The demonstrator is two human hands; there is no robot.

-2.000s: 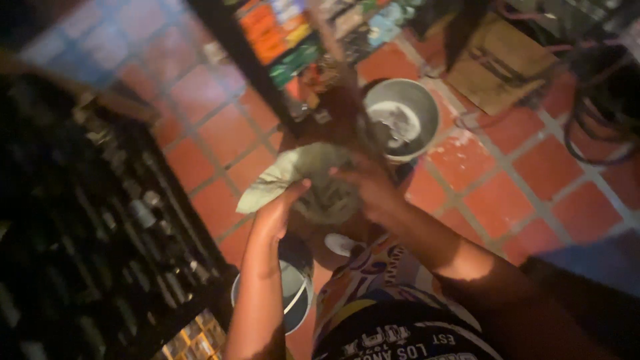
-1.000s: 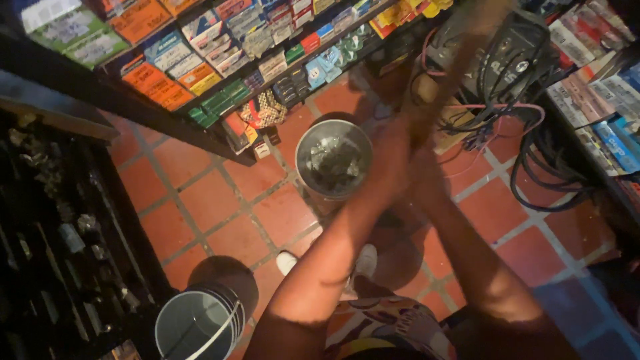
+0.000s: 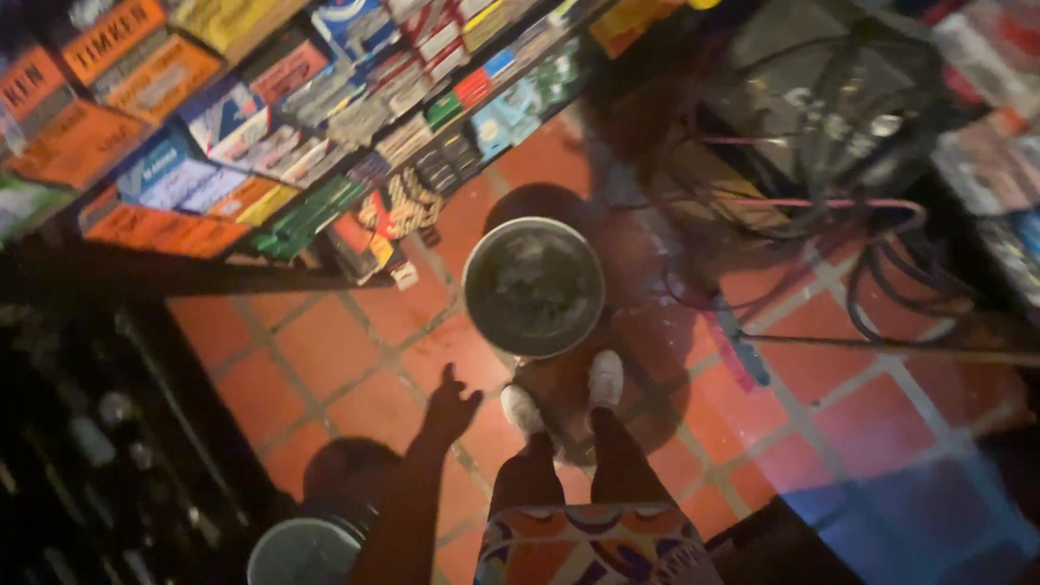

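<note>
My left hand (image 3: 452, 405) is over the tiled floor at lower centre, its fingers apart and nothing in it. Just above and right of it in the picture, a round metal-looking bucket (image 3: 486, 329) stands on the floor in front of my white shoes; its contents are dark, perhaps murky liquid. A second bucket (image 3: 305, 552) stands at the bottom left, below my left forearm. My right hand is out of view. At the right, a long thin pole (image 3: 894, 347) runs out to the picture's edge; whether a hand holds it cannot be seen.
Shelves with many small boxes (image 3: 162, 231) slant across the upper left. A dark machine (image 3: 837, 106) with tangled cables (image 3: 877, 284) occupies the upper right, beside more stacked packages (image 3: 987, 146). A dark rack (image 3: 106, 422) stands at left. Red tiles (image 3: 325, 349) surround the buckets.
Two seconds ago both hands were on a pale cloth; one second ago they were together at a long wooden pole. Now my left hand is apart and empty, and my right hand has left view.
</note>
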